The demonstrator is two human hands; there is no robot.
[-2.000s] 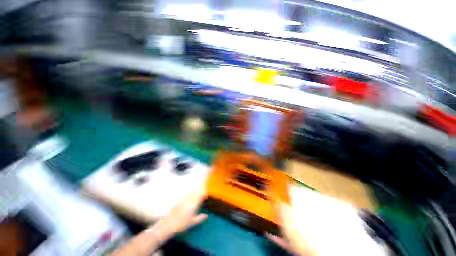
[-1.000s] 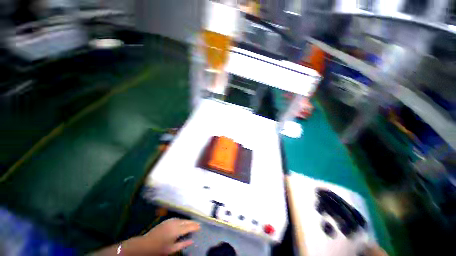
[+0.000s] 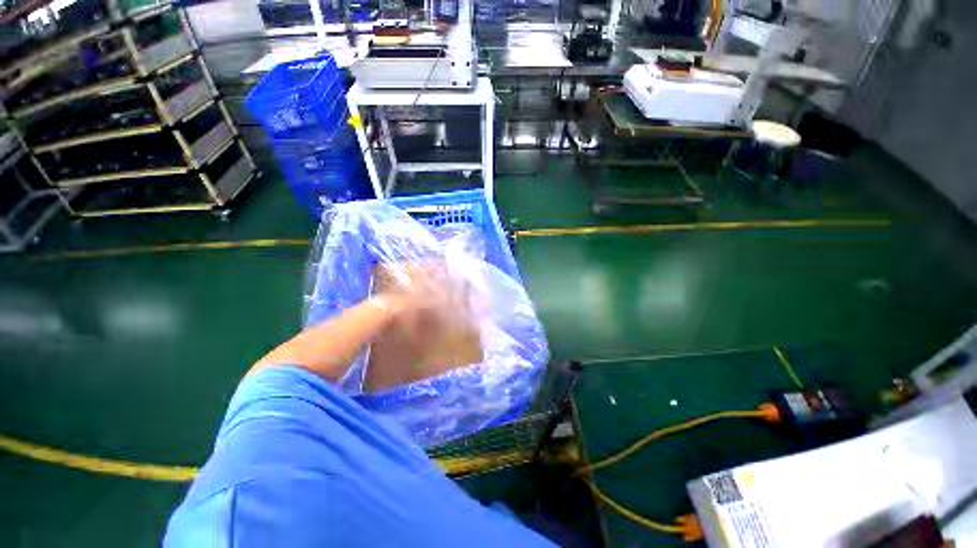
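Observation:
A blue plastic crate (image 3: 487, 223) lined with a clear bag (image 3: 512, 321) stands in front of me. Brown cardboard (image 3: 429, 348) lies inside it. My left arm, in a blue sleeve, reaches over the near left side into the crate. My left hand (image 3: 420, 287) is inside the bag opening, above the cardboard. It is blurred and partly behind the plastic, so its fingers and anything in them cannot be made out. My right hand is not in view.
A white machine base (image 3: 750, 503) stands at the lower right. Orange cables (image 3: 654, 434) run over a green surface beside the crate to a power box (image 3: 809, 407). Stacked blue crates (image 3: 311, 139), a shelf rack (image 3: 129, 118) and a white stand (image 3: 420, 96) are beyond.
The view has swung left from the bench and white machine to the lined crate. My left hand has moved from beside the machine's front edge into the crate. My right hand has left view.

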